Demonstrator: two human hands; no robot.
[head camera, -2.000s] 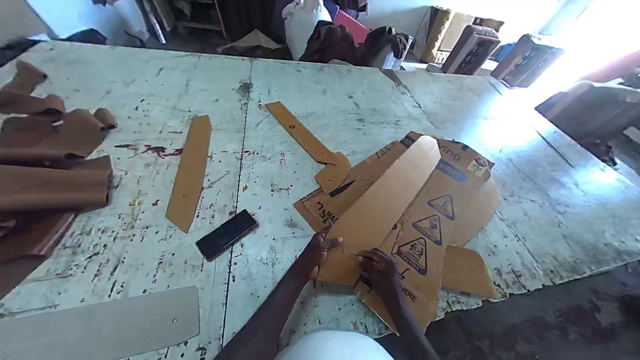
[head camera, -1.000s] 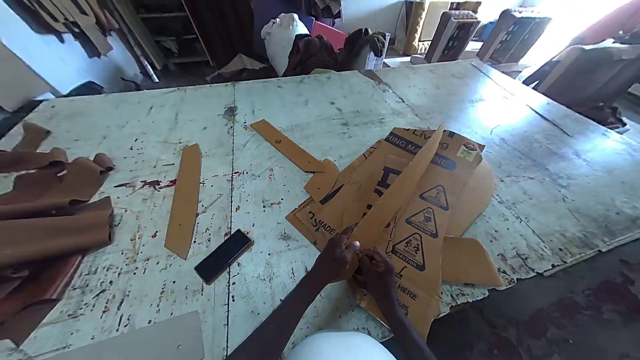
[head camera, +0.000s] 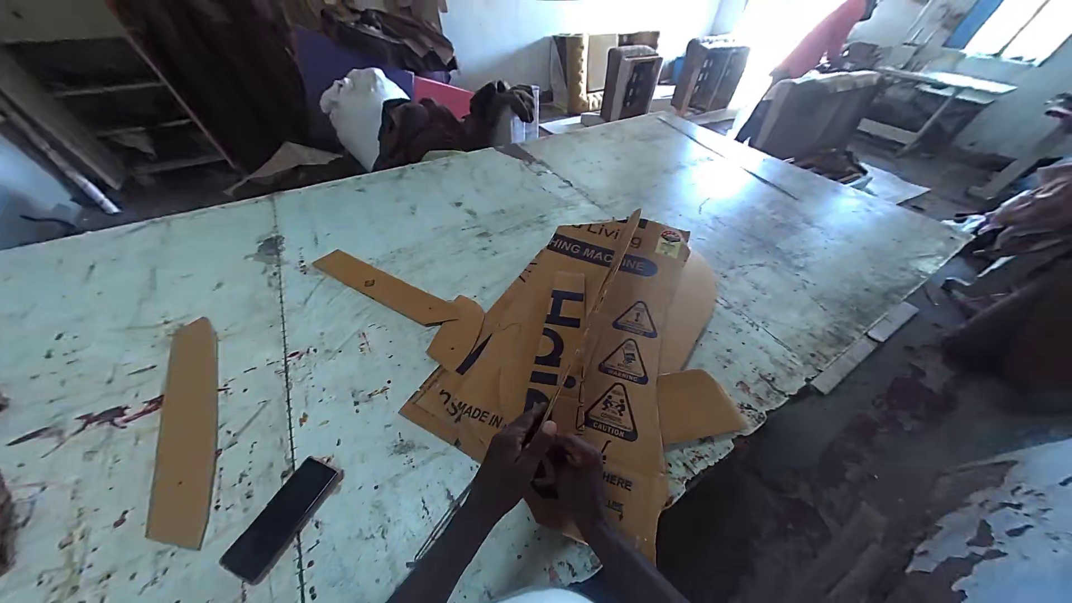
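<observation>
A long cardboard strip (head camera: 605, 289) stands nearly on edge above printed cardboard pieces (head camera: 624, 335) piled on the worn table. Its lower end is in my left hand (head camera: 511, 456), between thumb and fingers. My right hand (head camera: 574, 473) is close beside it, fingers curled at the lower end; a small dark thing between the hands cannot be made out. Left of the pile lie an angled cardboard piece (head camera: 389, 289), a flat cardboard strip (head camera: 184, 435) and a dark smartphone (head camera: 280, 519).
The pale tabletop (head camera: 402, 218) is stained and has a seam. Behind it are a white sack (head camera: 360, 109), dark cloth (head camera: 427, 126) and upholstered furniture parts (head camera: 632, 84). A person in a red top (head camera: 825, 42) stands at the back right, near an upholstered seat (head camera: 812, 109).
The long cardboard strip, lying with its broad face up two seconds ago, has been tipped up onto its edge. Both hands have stayed at its lower end. The view has shifted.
</observation>
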